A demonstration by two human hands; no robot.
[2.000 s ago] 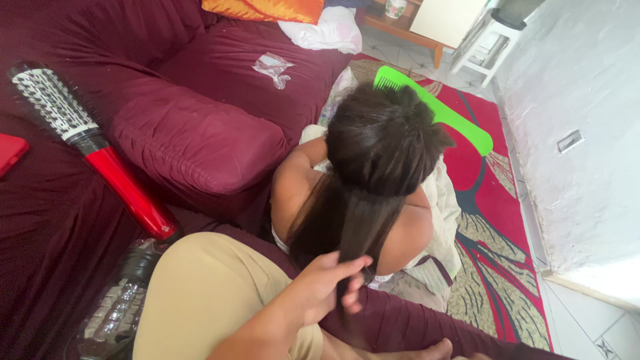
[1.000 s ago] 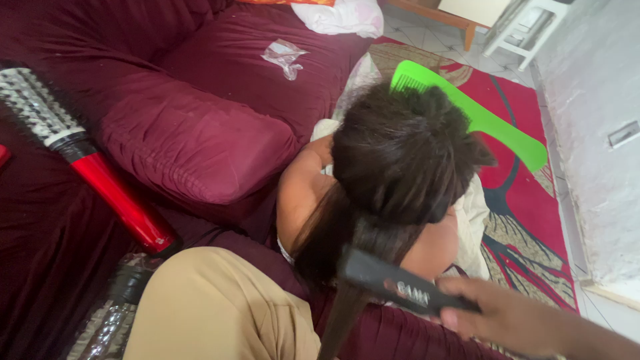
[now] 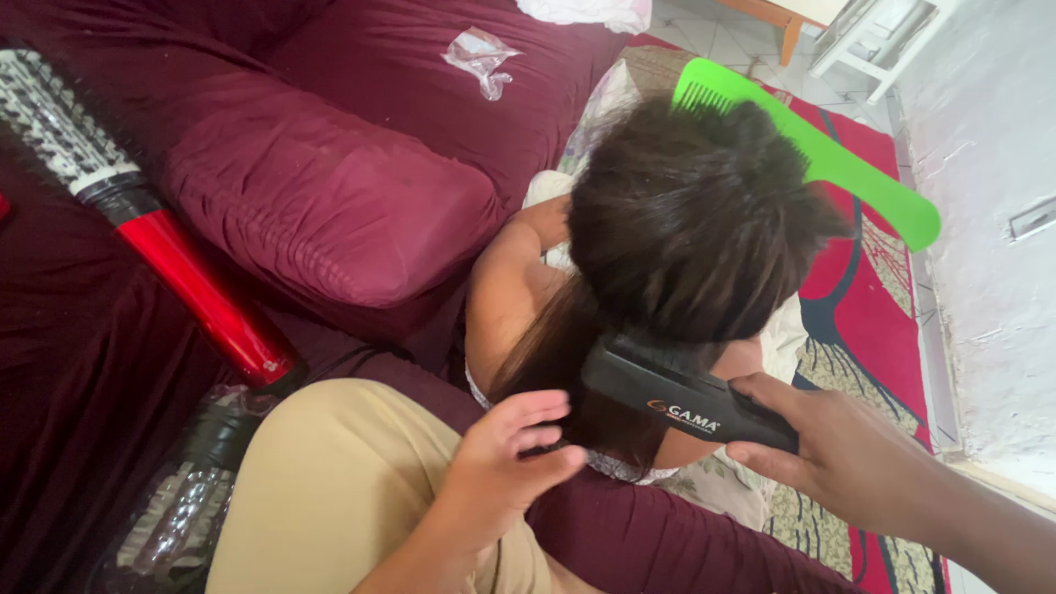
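A person with long dark hair (image 3: 685,223) sits low with their back to me, the top hair gathered up and a lower section hanging loose. My right hand (image 3: 833,454) is closed around the handle of a black GA.MA hair straightener (image 3: 652,388), whose plate end lies against the loose hair at the nape. Just left of that hair is my left hand (image 3: 516,462), fingers apart and slightly curled; whether a few strands touch it is hard to tell. A large green comb (image 3: 858,177) is stuck in the gathered hair at the top of the head.
Left on the maroon-covered sofa (image 3: 330,206) lies a red hot-air brush (image 3: 206,297); a second round brush (image 3: 181,503) in clear wrap is beside my knee (image 3: 330,478). A crumpled plastic bag (image 3: 483,62) rests farther back. A white stool (image 3: 883,41) and wall (image 3: 990,157) stand right.
Two seconds ago a hand held the hanging hair without the straightener. Since one second ago the straightener has moved up to the nape, and my left hand has come into view.
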